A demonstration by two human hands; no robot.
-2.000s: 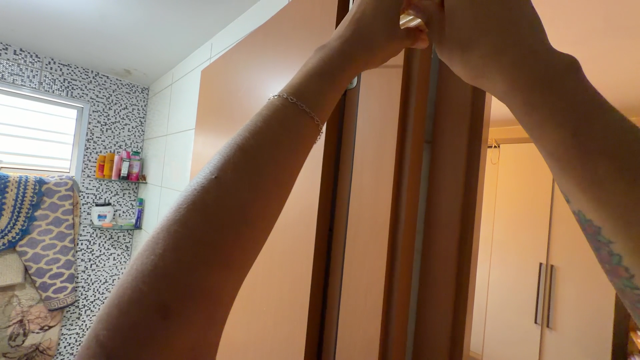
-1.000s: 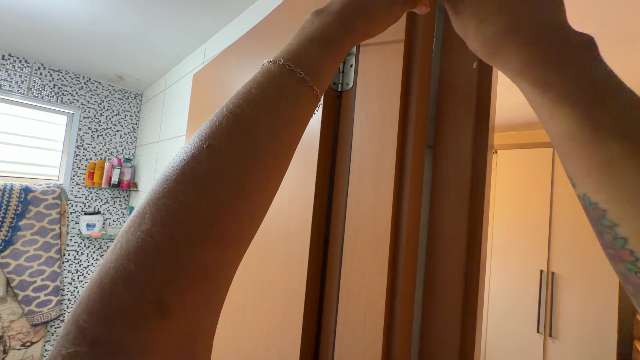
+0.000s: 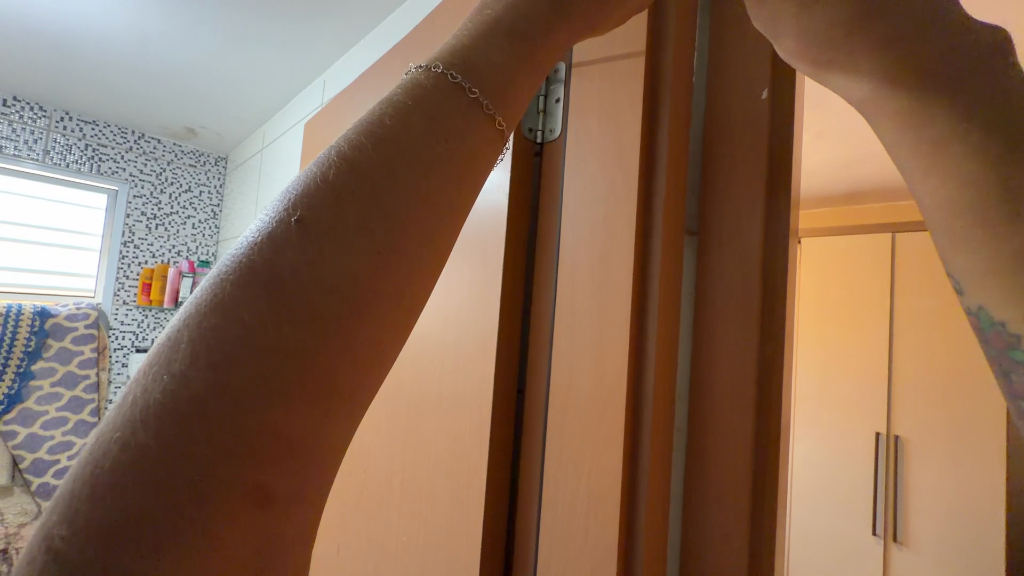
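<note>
Both my arms reach up to the top of a wooden door frame [image 3: 596, 320]. My left hand [image 3: 596, 16] is cut off by the upper edge of the view, with only its wrist side showing; a thin chain bracelet [image 3: 472, 90] circles that forearm. My right hand [image 3: 800, 32] is likewise cut off, near the dark outer trim [image 3: 732, 320] of the frame. The fingers of both are out of sight, so what they hold or touch cannot be told. A metal hinge [image 3: 546, 104] joins the open wooden door [image 3: 424, 416] to the frame, just below my left wrist.
At the left are a window [image 3: 56, 232], a shelf with several bottles [image 3: 160, 286] on a mosaic-tiled wall, and hanging patterned cloths [image 3: 64, 392]. Through the right side stands a wardrobe [image 3: 840, 344] with two dark handles.
Two seconds ago my hands showed close together at the top of the frame; now they lie mostly beyond the upper edge. The hinge, largely hidden behind my left wrist earlier, is now visible.
</note>
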